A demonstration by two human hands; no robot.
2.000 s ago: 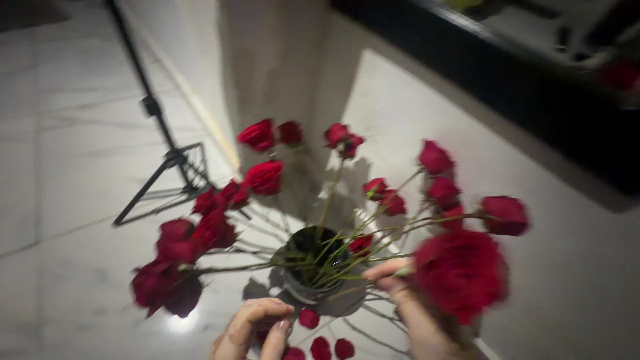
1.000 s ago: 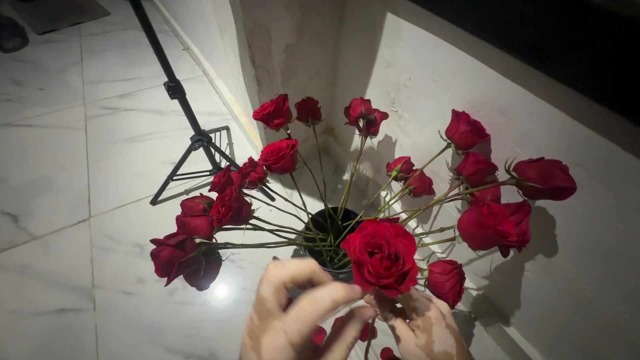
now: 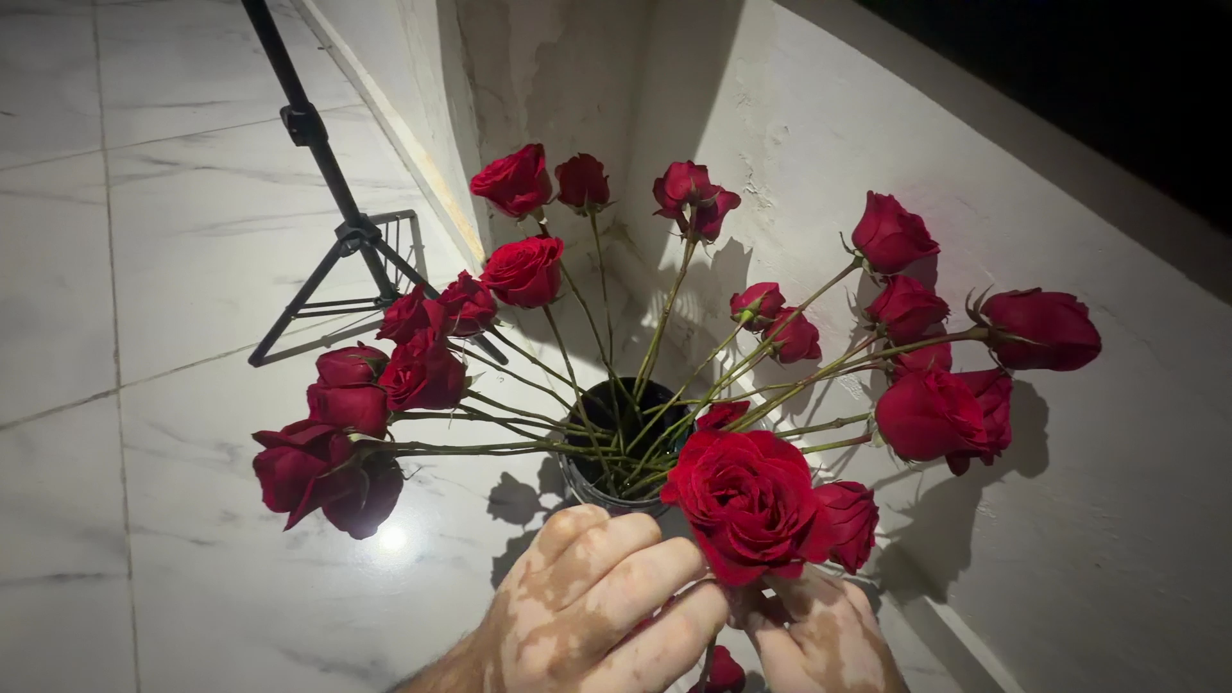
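Observation:
A large open red rose point(image 3: 746, 505) faces up at the lower middle, just in front of a dark bucket point(image 3: 616, 496) that holds several long-stemmed red roses fanning out left and right. Beneath its bloom, my right hand point(image 3: 828, 630) has its fingers closed around the base of the flower. My left hand point(image 3: 616, 597) is on the left side of the same rose, fingers curled, its fingertips hidden near the stem; whether it grips anything does not show. Another red bloom point(image 3: 720, 669) shows low between the hands.
A black tripod stand point(image 3: 356, 231) rests on the marble-look tiled floor point(image 3: 212, 539) to the left. A pale wall point(image 3: 1078, 481) with peeling patches runs along the right, close to the roses. A dark surface point(image 3: 1107, 87) fills the upper right.
Two seconds ago the hands were apart; now both are together under the large rose. That rose was further right then, in my right hand. The view has shifted.

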